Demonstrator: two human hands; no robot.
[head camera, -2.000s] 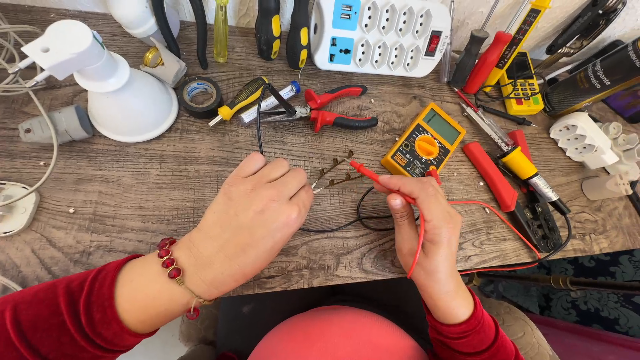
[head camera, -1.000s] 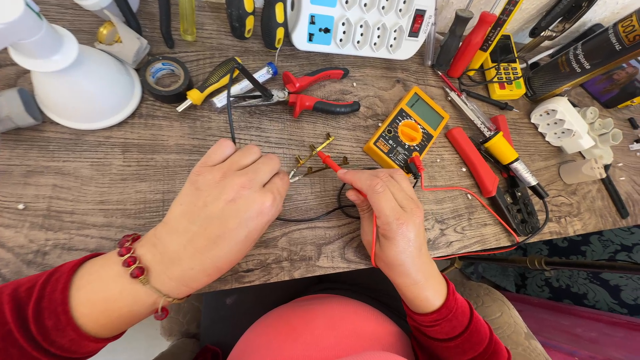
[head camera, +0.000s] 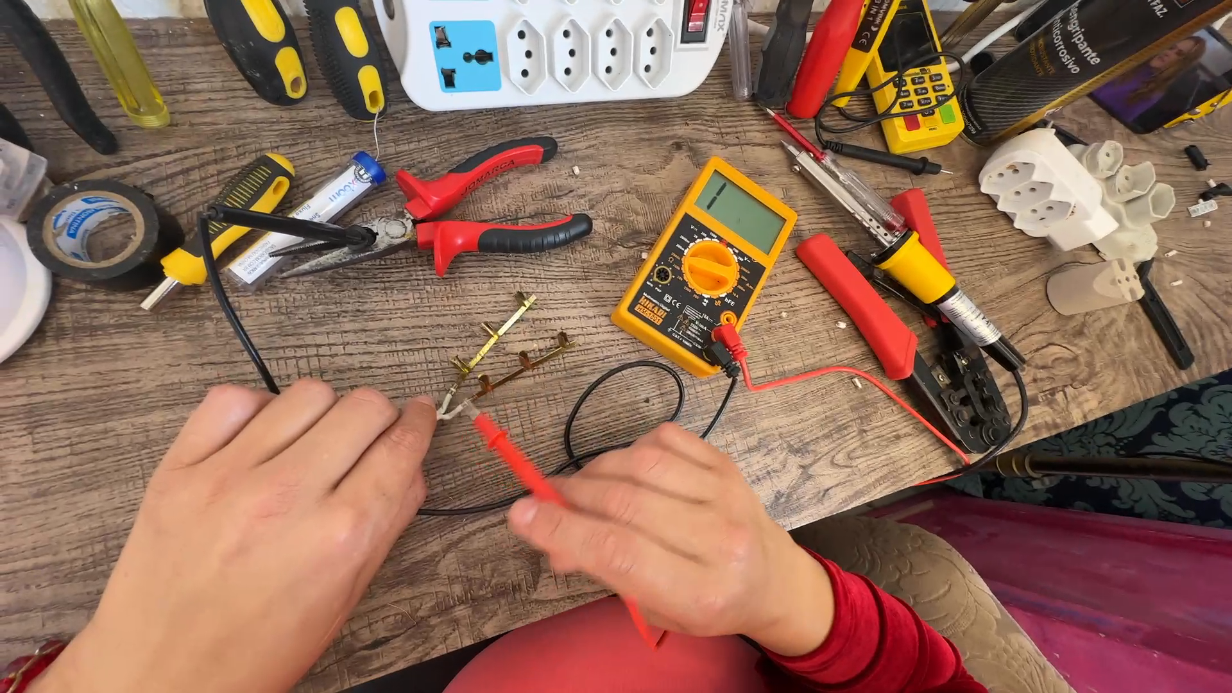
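Observation:
My right hand (head camera: 664, 529) holds the red test probe (head camera: 515, 457), its tip at the near end of two brass contact strips (head camera: 496, 332) with raised clips. My left hand (head camera: 279, 510) lies knuckles up at that same end, its fingertips hidden, so what it grips cannot be made out. White wire ends (head camera: 449, 402) show beside its fingers. The yellow digital multimeter (head camera: 710, 267) lies beyond my right hand, red and black leads plugged in. Across the red-handled pliers (head camera: 385, 231) rests a black probe (head camera: 289, 226), its cable running down behind my left hand.
At the back is a white power strip (head camera: 568, 48). Black tape (head camera: 101, 234), a yellow screwdriver (head camera: 231, 221) and a labelled tube (head camera: 313, 217) lie left. On the right are a soldering iron (head camera: 914, 265), a red-handled crimping tool (head camera: 857, 308), a white socket block (head camera: 1044, 192) and a spray can (head camera: 1078, 58).
The red probe tip has moved from the farther part of the strips to their near end by my left fingers. The view has come closer to the table.

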